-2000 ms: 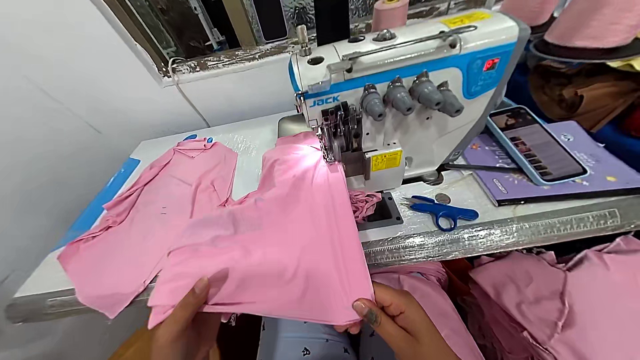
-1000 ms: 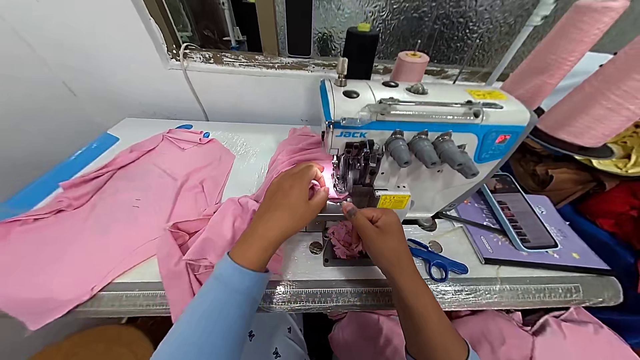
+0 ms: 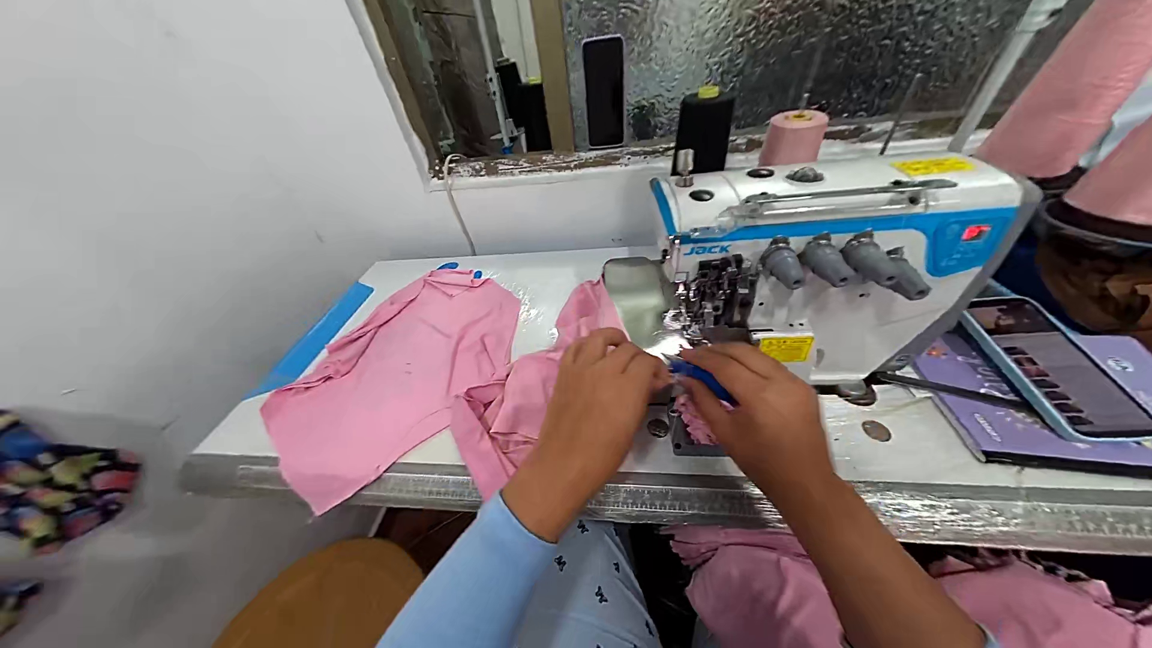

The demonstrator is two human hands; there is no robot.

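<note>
A white and blue Jack overlock sewing machine (image 3: 846, 261) stands on the table, its small lamp lit near the needle area. My left hand (image 3: 598, 400) pinches the edge of a pink fabric piece (image 3: 522, 396) just in front of the presser foot. Blue-handled thread snips (image 3: 706, 380) are in my right hand (image 3: 760, 414), their tip close to my left fingertips. Another pink fabric piece (image 3: 405, 360) lies flat to the left. Pink trimmings (image 3: 695, 418) bunch up below my right hand. The exact cut point is hidden by my fingers.
On the right, a phone (image 3: 1062, 369) rests on a purple notebook (image 3: 981, 405), beside a coin (image 3: 876, 431). Pink and black thread cones (image 3: 705, 130) stand behind the machine. A ruler runs along the table's front edge (image 3: 414, 486). More pink fabric (image 3: 765, 585) hangs below; a round stool (image 3: 319, 598) is lower left.
The blue snips, lying on the table right of the machine in the earlier frames, are now in my right hand. The pink piece held out flat two seconds ago is now bunched beside my left hand.
</note>
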